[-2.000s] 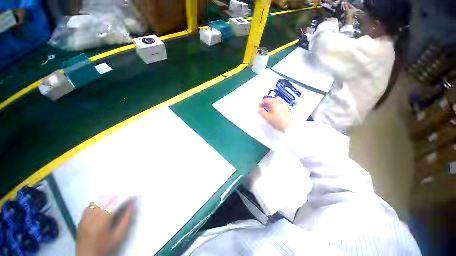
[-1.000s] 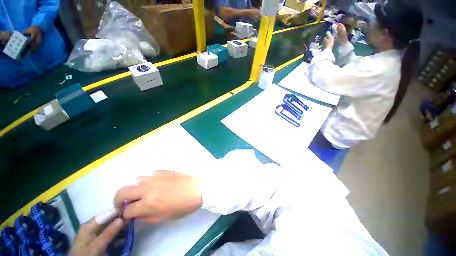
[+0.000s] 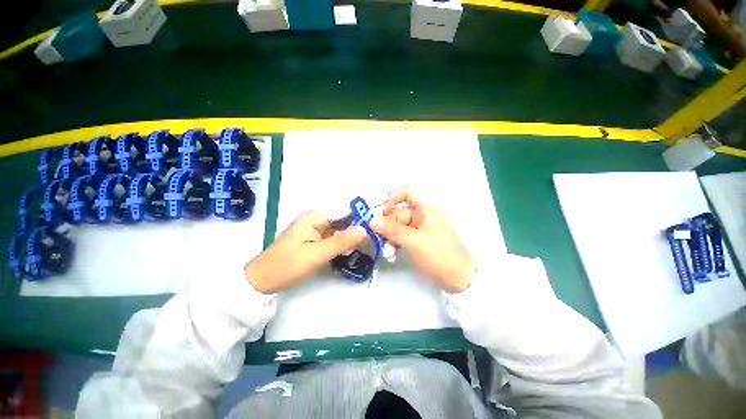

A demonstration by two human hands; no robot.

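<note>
A blue wristwatch (image 3: 357, 263) with a dark round case is between my two hands, over the white work sheet (image 3: 327, 315). Its strap curves upward from the case. My left hand (image 3: 304, 250) pinches the strap from the left with thumb and fingertips. My right hand (image 3: 427, 239) holds the strap from the right, with pale covers on some fingertips. The fingers partly hide the strap ends, and I cannot tell if they are joined.
Looped blue watches (image 3: 147, 196) stand in rows on the left sheet (image 3: 147, 262). Several flat watches (image 3: 700, 250) lie on the right sheet (image 3: 630, 278). A yellow-edged green conveyor (image 3: 327, 90) with white boxes (image 3: 435, 20) runs behind. A small white container (image 3: 689, 153) stands at back right.
The view has swung down and centred on the work sheet. Two seconds ago my right hand was at the right sheet's watches; now both hands hold a watch over the middle sheet.
</note>
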